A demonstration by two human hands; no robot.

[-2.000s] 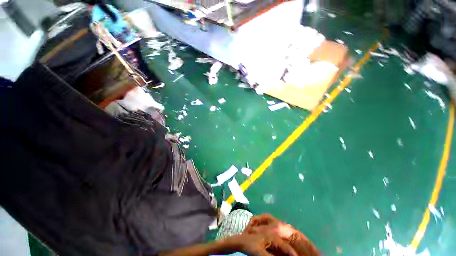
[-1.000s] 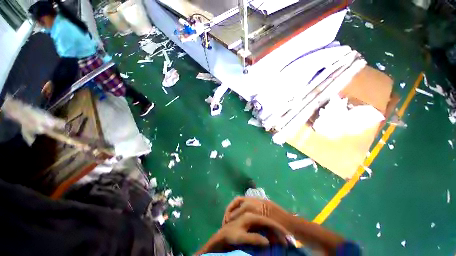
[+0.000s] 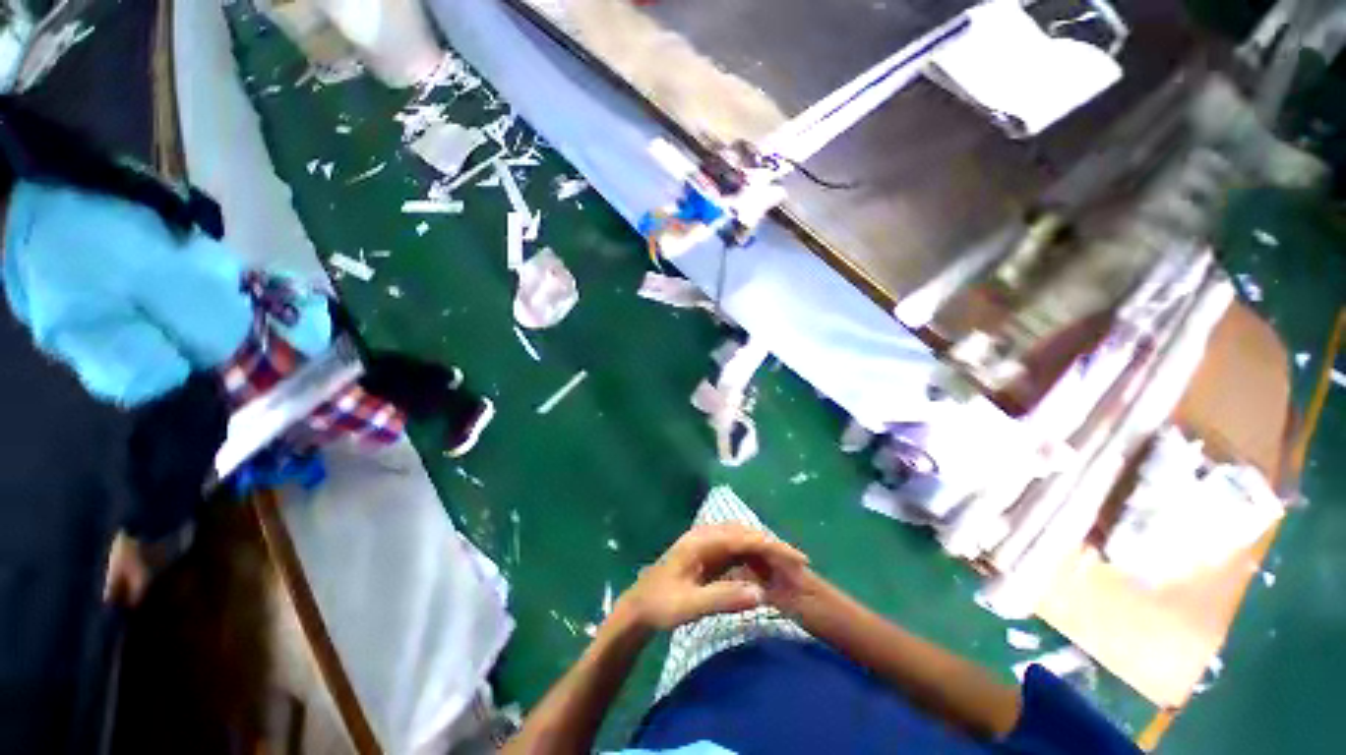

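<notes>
My left hand (image 3: 691, 575) and my right hand (image 3: 782, 572) meet in front of my waist, fingers curled and touching each other. No object shows in them, but the overlapping fingers are blurred. Below them are dark blue clothing and a pale checked cloth (image 3: 723, 634). White scraps (image 3: 546, 289) and thin strips lie on the green floor ahead. A looped white strip (image 3: 731, 421) lies just beyond my hands.
A dark-topped table (image 3: 871, 221) with white sides stands ahead right; layered white sheets (image 3: 1092, 428) and brown cardboard (image 3: 1240, 369) lie at its near end. A person in a light blue top (image 3: 133, 288) stands at left beside another long table (image 3: 303, 590) with white cloth at its side.
The view has moved forward along the floor between the tables. The person at left and the dark-topped table appear nearer. My hands remain together at my waist.
</notes>
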